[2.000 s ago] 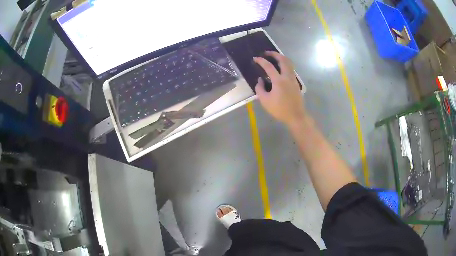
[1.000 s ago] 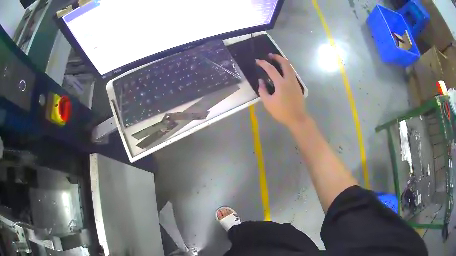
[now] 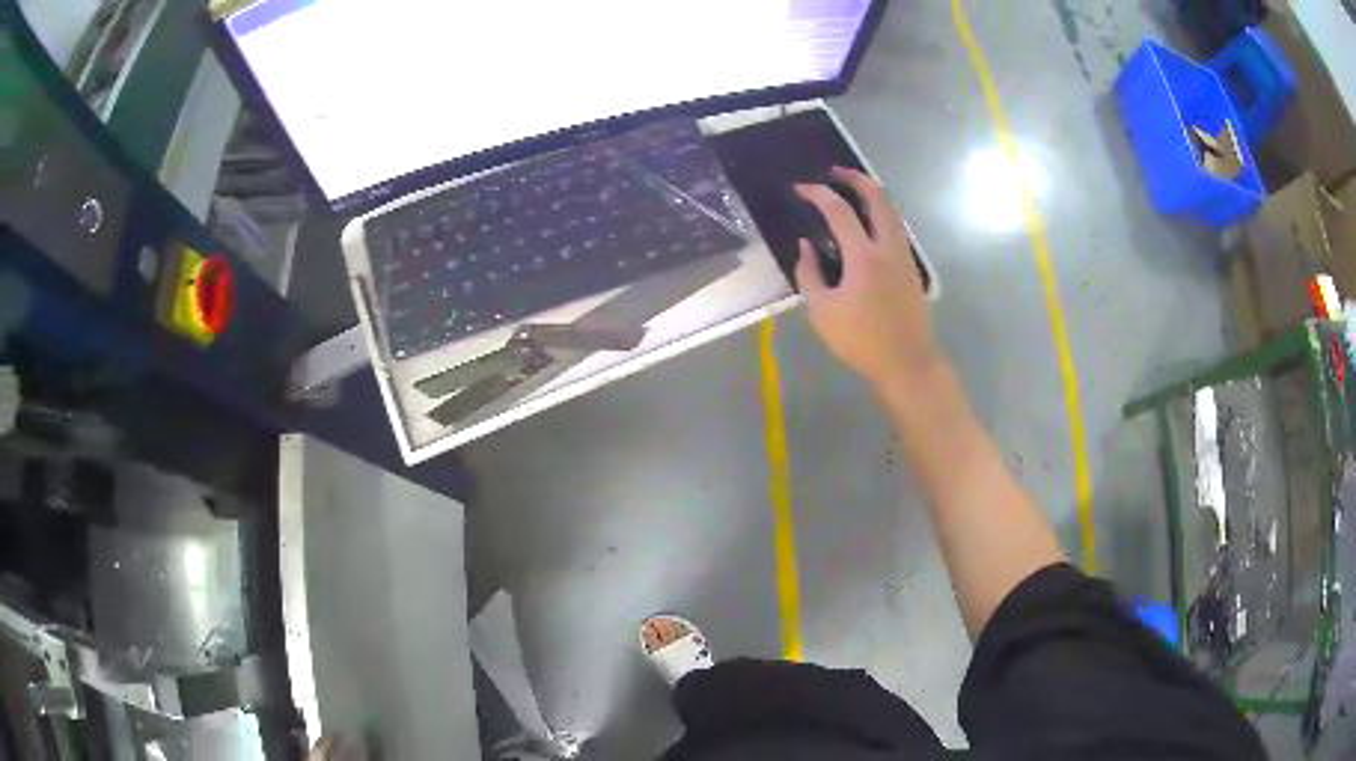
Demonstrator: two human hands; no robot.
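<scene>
My right hand (image 3: 870, 290) rests on the black mouse (image 3: 827, 256), its fingers curved over it; the hand hides most of the mouse. The mouse is on the black mouse pad (image 3: 766, 161) at the right end of the white tray (image 3: 595, 376). The black keyboard (image 3: 536, 231) lies under clear film on the tray. The bright monitor (image 3: 580, 60) stands above it. What looks like the fingertips of my left hand (image 3: 318, 749) show at the bottom edge, by the grey panel; the rest is cut off.
Thin grey-brown crossed strips (image 3: 558, 345) lie on the tray below the keyboard. A red emergency stop (image 3: 208, 293) on a yellow base is at the left. The machine's grey panel (image 3: 379, 595) is below. A blue bin (image 3: 1182, 141) and green-framed rack (image 3: 1175, 491) are at the right.
The tray, keyboard and monitor have shifted slightly right in view. My right hand stays on the mouse. Fingertips have appeared at the bottom edge by the grey panel.
</scene>
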